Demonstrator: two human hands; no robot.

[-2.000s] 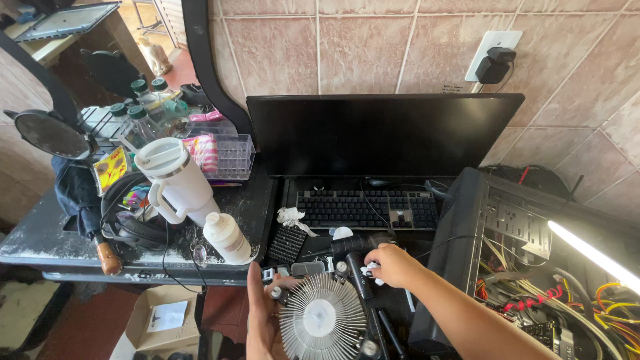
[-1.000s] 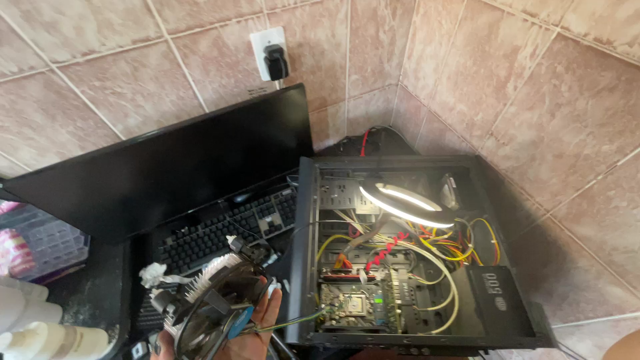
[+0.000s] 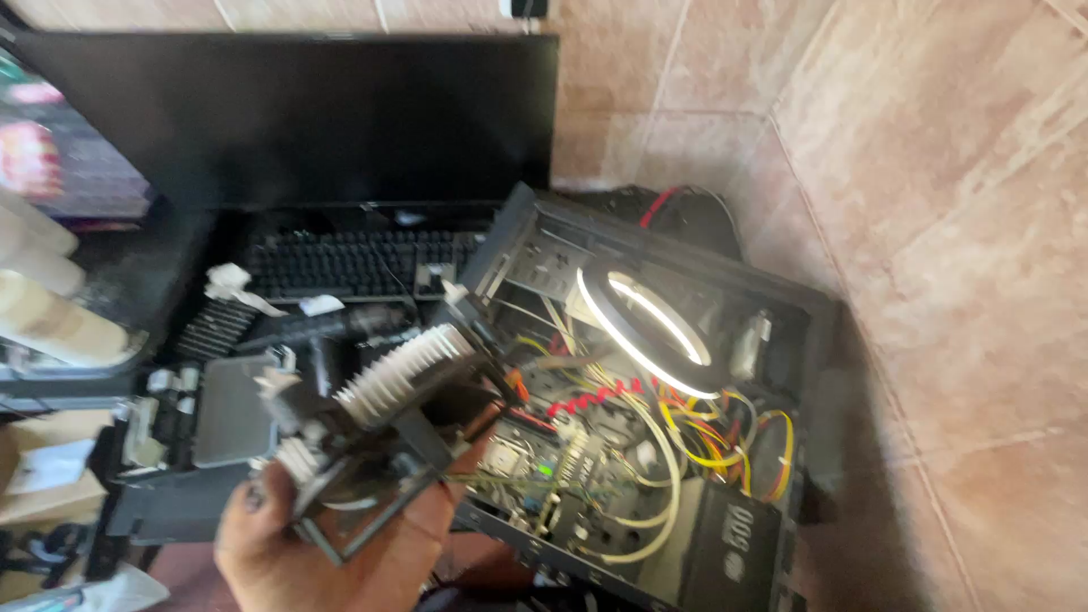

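My left hand (image 3: 340,544) comes in from the bottom, palm up, and holds a CPU cooler (image 3: 399,425) with a pale finned heatsink and a black fan frame. Its thumb lies at the cooler's lower left, and its fingers pass behind it on the right. A thin cable runs from the cooler toward the open computer case (image 3: 680,246), just to the right. Inside the case are a motherboard (image 3: 544,467), bundled coloured cables and a power supply (image 3: 731,544). A lit ring light (image 3: 650,327) overlaps the case. My right hand is out of view. Motion blurs the picture.
A monitor (image 3: 297,119) stands behind a black keyboard (image 3: 357,263). Crumpled white tissue (image 3: 228,280) and a grey tray (image 3: 236,412) lie left of the cooler. White bottles (image 3: 59,323) are at the far left, above a cardboard box (image 3: 51,467). A tiled wall (image 3: 960,255) borders the right.
The cooler, first seen with its fins facing up, is now tilted on its side in my left hand. My right hand, visible two seconds ago, has left view. The view has shifted right.
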